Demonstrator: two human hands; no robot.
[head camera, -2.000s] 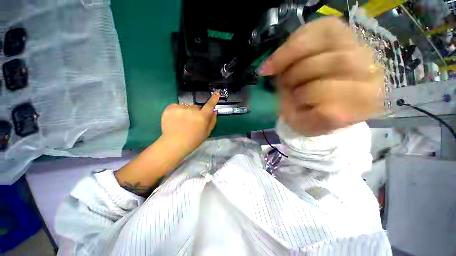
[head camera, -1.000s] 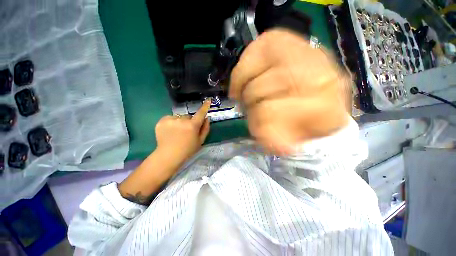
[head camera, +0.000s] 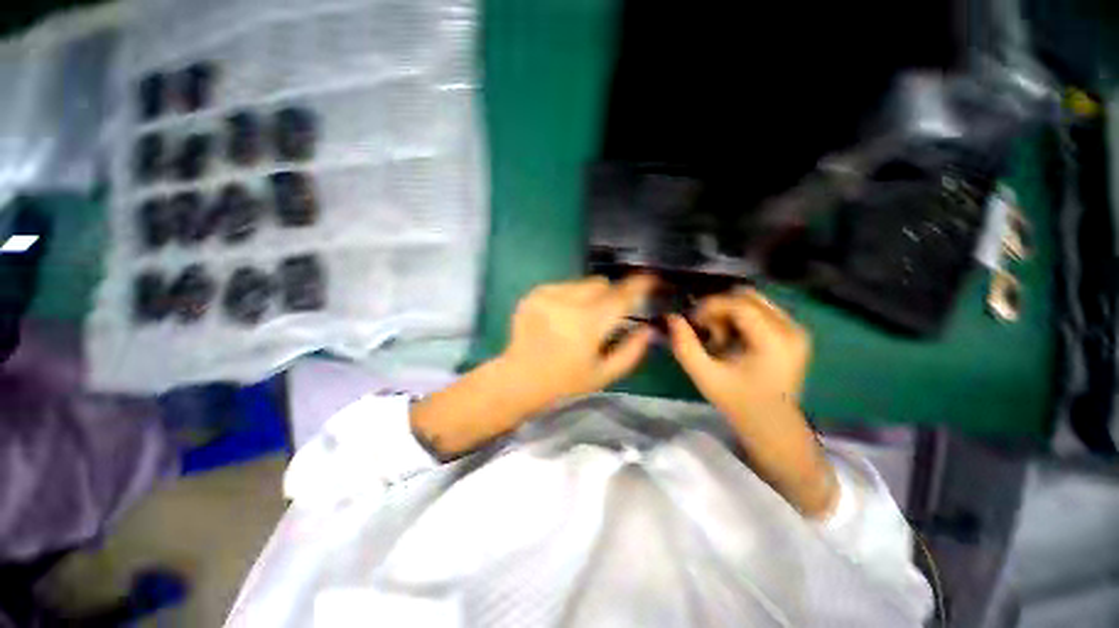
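Note:
My left hand (head camera: 571, 334) and my right hand (head camera: 751, 350) meet in front of the foot of the black press (head camera: 669, 202). The fingertips of both hands hold a small dark piece (head camera: 666, 304) between them; it looks like a black watch case, but blur hides its details. The press nest is hidden or too blurred to make out.
The left blister tray (head camera: 399, 233) holds several black cases (head camera: 299, 282). The black small-parts tray (head camera: 902, 252) with bright specks lies right of the press. Loose coppery frames (head camera: 1004, 294) and a small white label (head camera: 992, 233) lie beside it. A person's purple sleeve (head camera: 74, 442) shows at far left.
The view has swung left. My left finger has left the press nest, and my right hand has come down from the lever area. Both hands now hold a dark piece together before the press.

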